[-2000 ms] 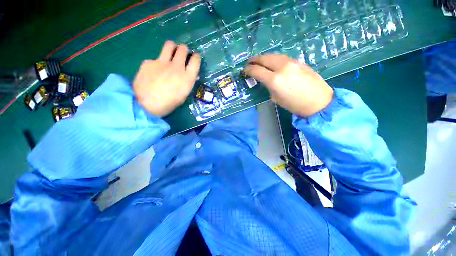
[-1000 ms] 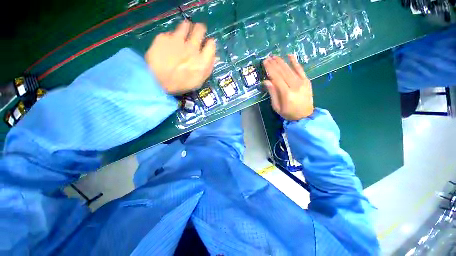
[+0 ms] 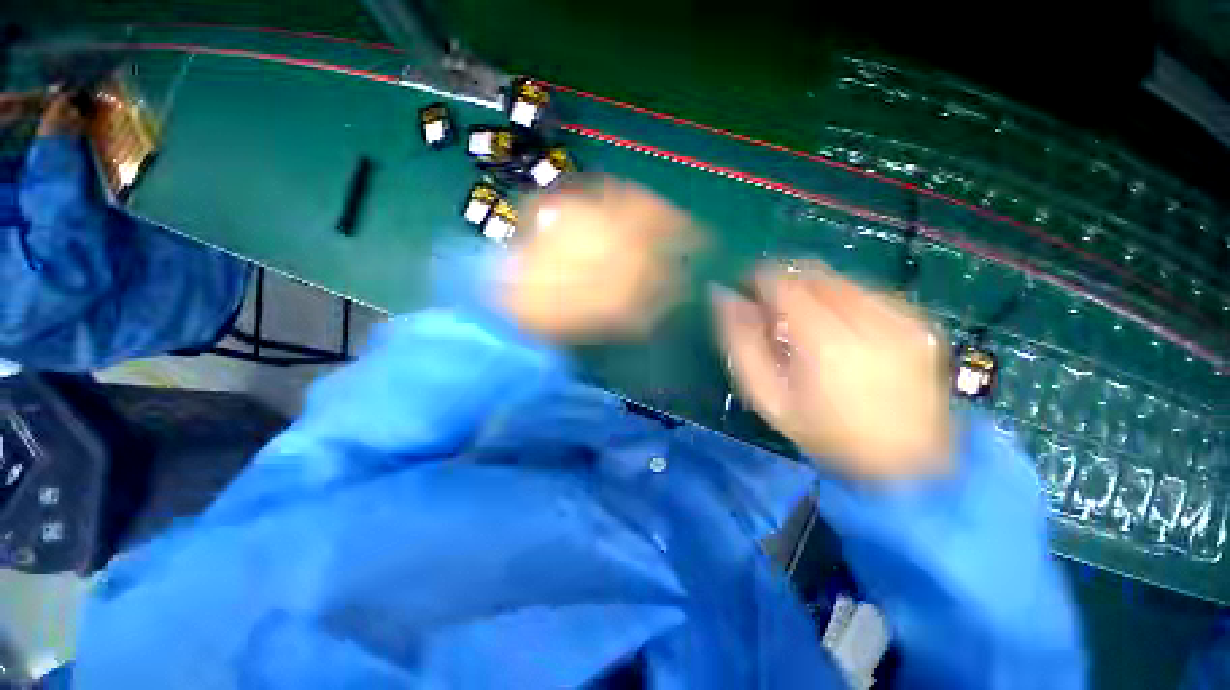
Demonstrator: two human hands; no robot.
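Note:
My left hand is blurred over the mat, just right of the loose black modules; whether it holds anything cannot be told. My right hand is blurred too, and its fingers point towards the left hand; its grip cannot be told. Several black modules with yellow bands and white labels lie in a loose cluster on the green mat. One module shows just right of my right hand, at the clear blister tray. The tray's left part is hidden by my right hand and sleeve.
A short black bar lies on the mat at the left. More clear trays lie behind the red lines at upper right. A neighbour's blue sleeve and hands are at the far left. The mat's front edge runs before me.
The view has swung left, so the cluster and black bar show nearer the middle. Both hands have left their places over the tray's modules; the right hand now lies closer to the left.

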